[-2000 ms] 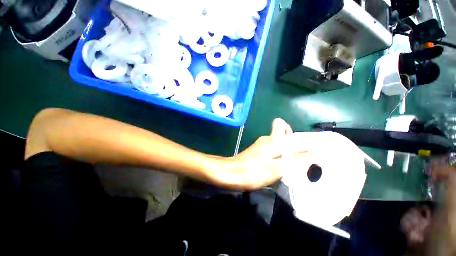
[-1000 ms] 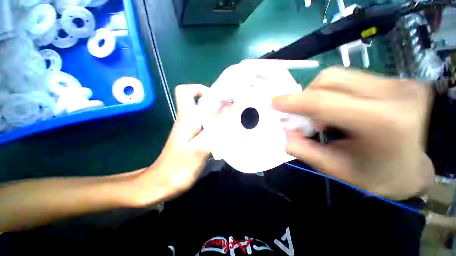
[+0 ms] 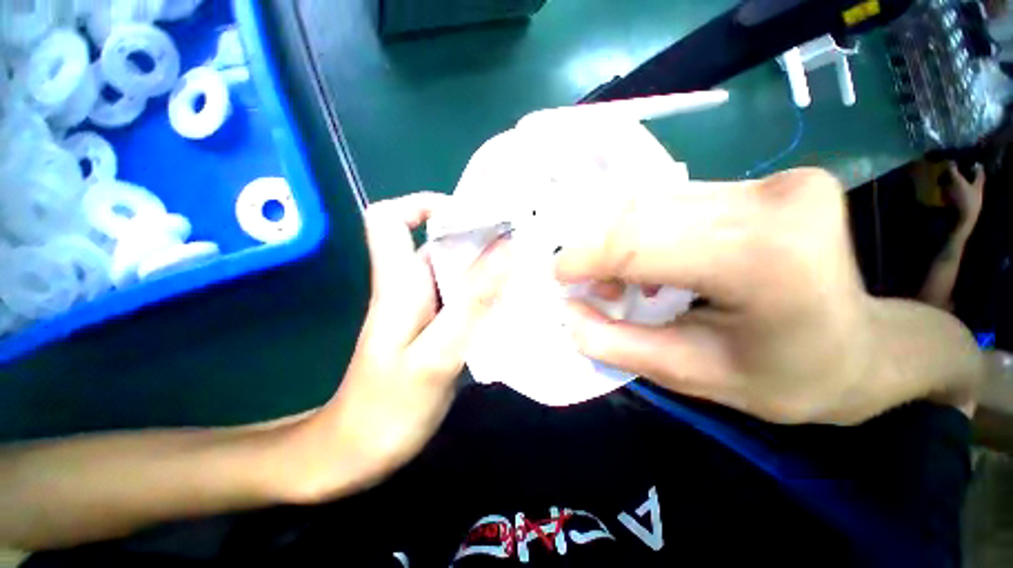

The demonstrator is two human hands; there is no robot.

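A round white plastic housing (image 3: 555, 355) is held in front of my chest, with a long prong pointing right at its top. My left hand (image 3: 405, 344) grips its left side, with fingers on the face. My right hand (image 3: 733, 288) is over the right half of the face, thumb and fingertips close together near the centre. The fingers cover most of the centre hole; whether they pinch a small part cannot be told. A thin dark lead shows by my left fingers. A blue wire (image 3: 711, 427) runs down to the right below the housing.
A blue tray (image 3: 167, 283) with many white rings (image 3: 200, 103) is at the left. A black electric screwdriver (image 3: 711, 50) lies behind the housing. A white pronged part (image 3: 820, 69) and clear trays (image 3: 944, 78) are at the right. Another person's hand (image 3: 964, 194) shows at the far right.
My right hand came in from the right and has moved further left over the centre hole. The housing shifted left from the earliest frame, still in my left hand. The view has turned.
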